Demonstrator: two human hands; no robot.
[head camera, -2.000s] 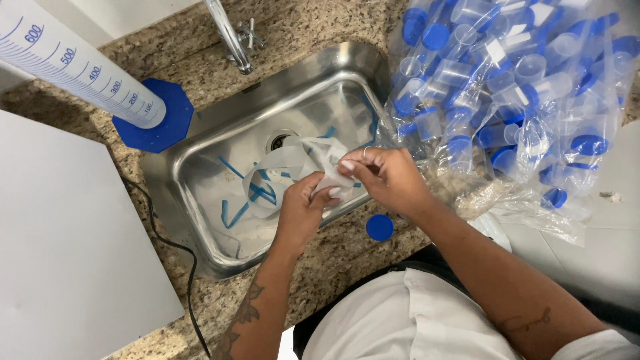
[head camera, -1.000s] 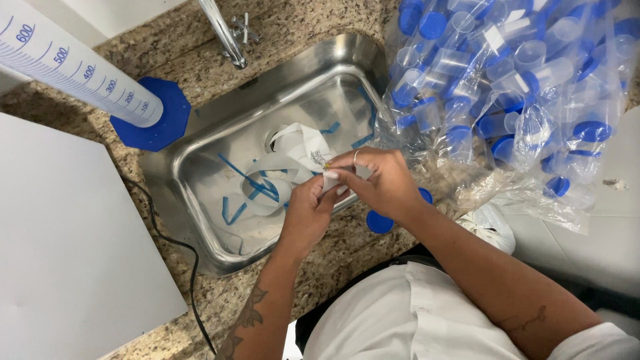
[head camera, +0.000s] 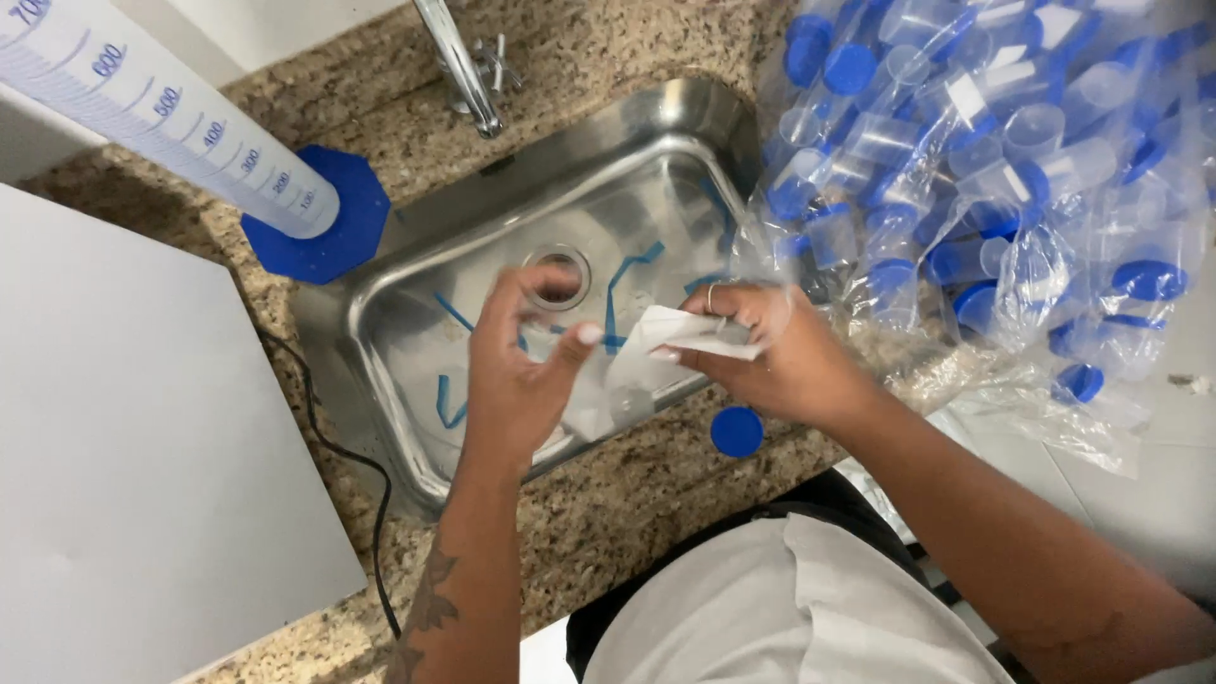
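Observation:
My right hand (head camera: 769, 356) holds a folded white strip of paper or label backing (head camera: 632, 366), whose lower part hangs over the sink's near edge. Part of a clear cup shows blurred at the same hand. Over the stainless steel sink (head camera: 380, 380), my left hand (head camera: 532, 366) is raised with its thumb and fingers apart and nothing between them. Several narrow blue strips (head camera: 613, 294) lie in the basin around the drain (head camera: 559, 277). A loose blue lid (head camera: 737, 431) rests on the granite just right of the strip.
A large clear bag of blue-lidded plastic cups (head camera: 950, 190) lies at the right. A graduated cylinder (head camera: 237, 152) with a blue base stands at the back left, beside the faucet (head camera: 461, 66). A grey-white panel (head camera: 142, 427) and a black cable (head camera: 313, 427) are at the left.
My hands, together a second ago, are now apart. My left hand has come off the white strip, and the strip has moved from over the basin toward its near edge with my right hand.

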